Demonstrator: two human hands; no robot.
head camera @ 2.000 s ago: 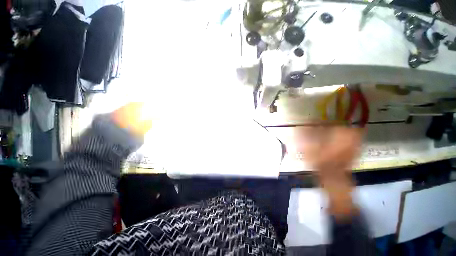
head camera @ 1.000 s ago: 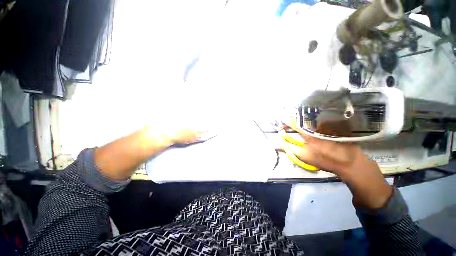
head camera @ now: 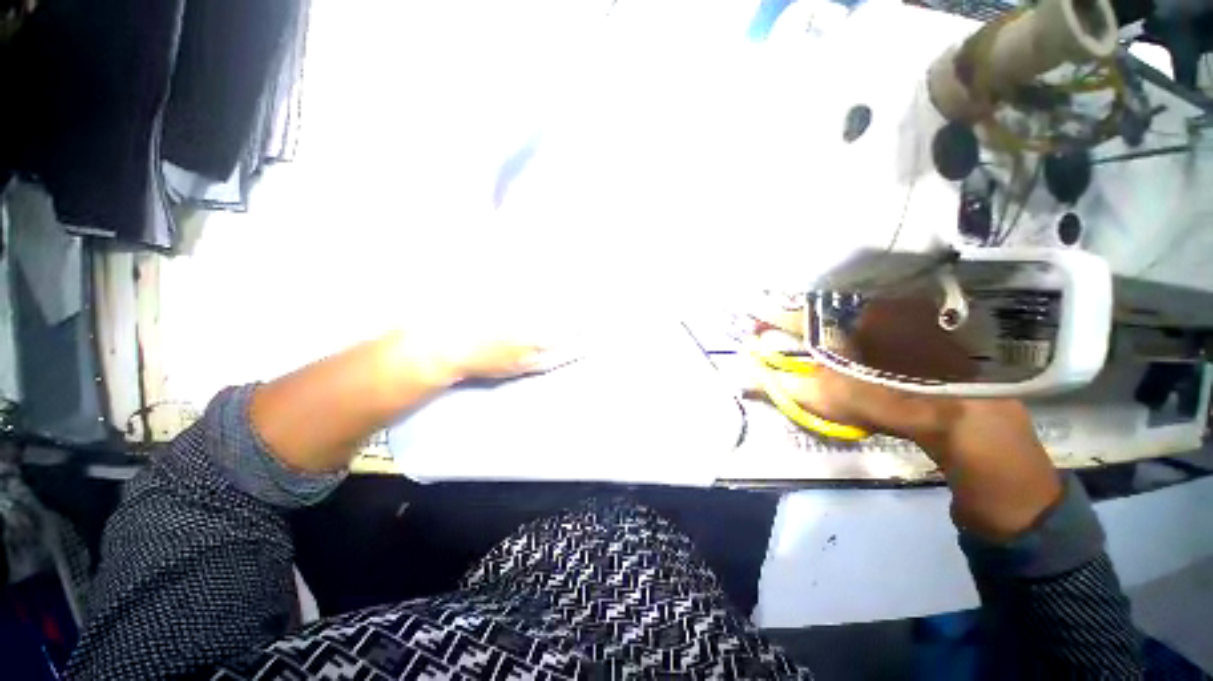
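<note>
A white garment panel [head camera: 572, 432] lies on the glaring white table, its front edge at the table's front edge. My left hand [head camera: 479, 357] lies flat on the panel, partly washed out by glare; its fingers are hard to make out. My right hand [head camera: 851, 393] holds the scissors with a yellow loop handle [head camera: 831, 423] at the panel's right side. The white rounded frame [head camera: 1093, 326] of the sewing machine partly covers this hand. The scissors' blades are lost in glare.
Black and grey cut pieces [head camera: 113, 120] hang at the left table edge. The machine head with black knobs [head camera: 954, 149] stands at the right. A white board [head camera: 851, 559] is below the table's right front edge. Patterned cloth covers my lap.
Two seconds ago my right hand was blurred near the scissors under the machine arm; now it holds them by the panel. My left hand has moved right onto the panel. The view has shifted.
</note>
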